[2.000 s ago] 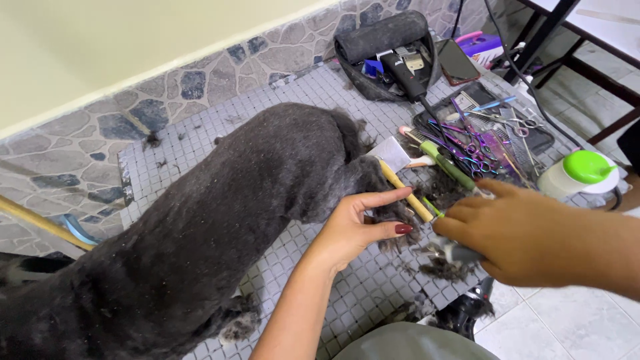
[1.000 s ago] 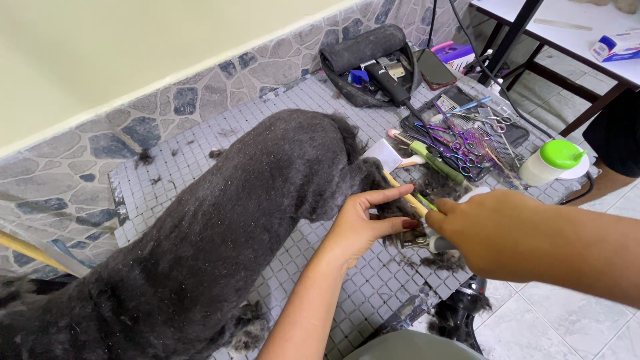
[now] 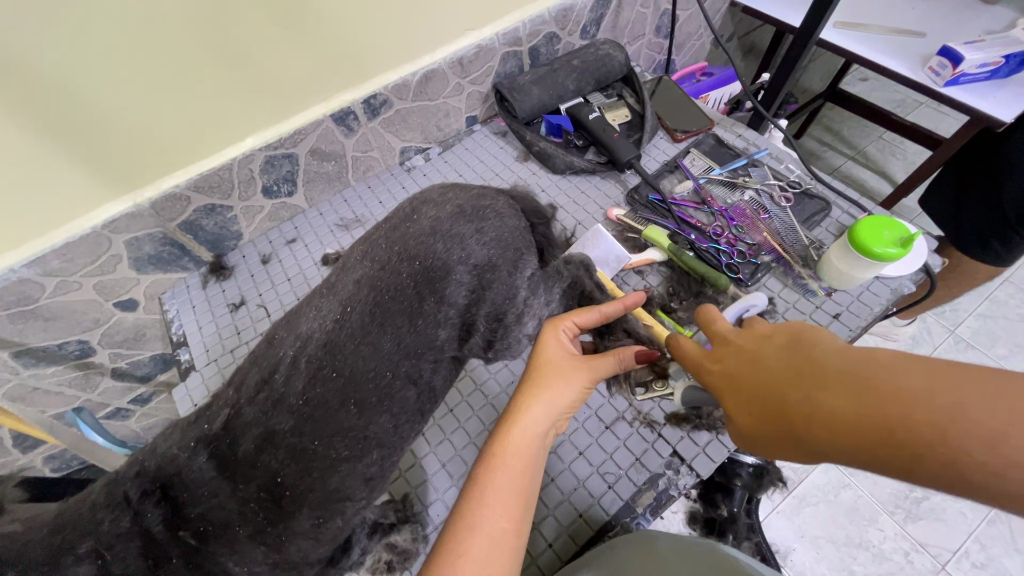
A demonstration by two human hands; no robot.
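Note:
A dark grey dog with short-clipped fur stands on the table, its rear toward the tools. My left hand is wrapped around the dog's lower hind leg, index finger and thumb on either side of the dark fur. Close on the right, my right hand is curled around a grey-handled metal tool, seemingly nail clippers; most of its grip is hidden. A yellow wooden handle runs between the leg and my right fingertips. Beside it lies a white-and-orange-handled slicker brush.
Several scissors and combs fill a black tray. Around it are a green-handled tool, a green-capped bottle, a phone and clippers on a black bag. Loose hair lies on the tiled tabletop. Another person's leg shows at right.
My right hand has moved closer to my left hand and the dog's paw. My left hand has kept its place at the hind leg. The view has shifted slightly.

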